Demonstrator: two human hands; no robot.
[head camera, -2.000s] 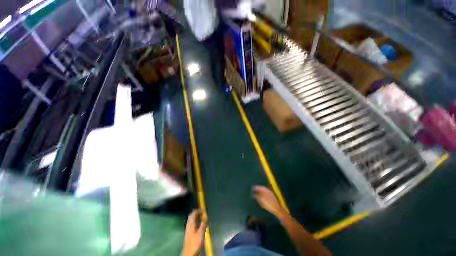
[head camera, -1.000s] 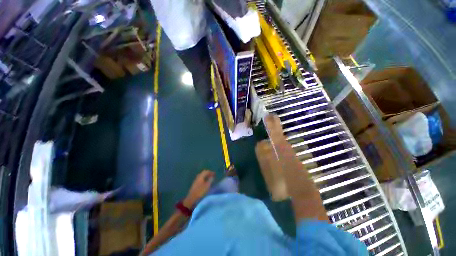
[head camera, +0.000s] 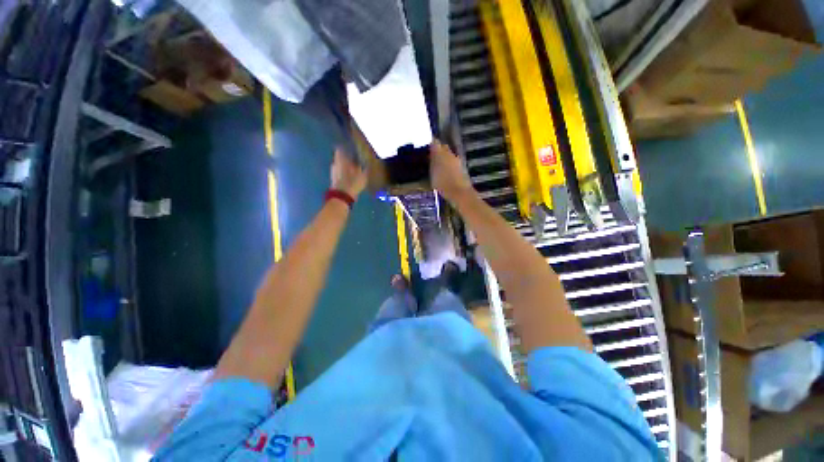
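The TV carton (head camera: 417, 186) stands upright in front of me beside the rollers, its narrow printed end facing me. A white foam piece (head camera: 390, 106) with a dark notch sits in its open top. My left hand (head camera: 348, 174), with a red wristband, is at the carton's left edge. My right hand (head camera: 447, 170) is at its right edge. The fingers of both hands are partly hidden, and I cannot tell how firmly they grip. A person in a white shirt (head camera: 262, 41) stands close at the carton's far left, with a dark grey sleeve or cloth over the foam.
A metal roller conveyor (head camera: 601, 298) runs along the right, with yellow bars (head camera: 524, 108) above it. Open brown cartons (head camera: 723, 325) and a metal post (head camera: 709, 361) stand beyond. The dark line (head camera: 63, 180) is at left, with white foam (head camera: 90, 388) and wrapped white material at lower left.
I have moved forward to the carton and look down on it. Both hands have come to its two sides. The yellow bars and the other person appear nearer.
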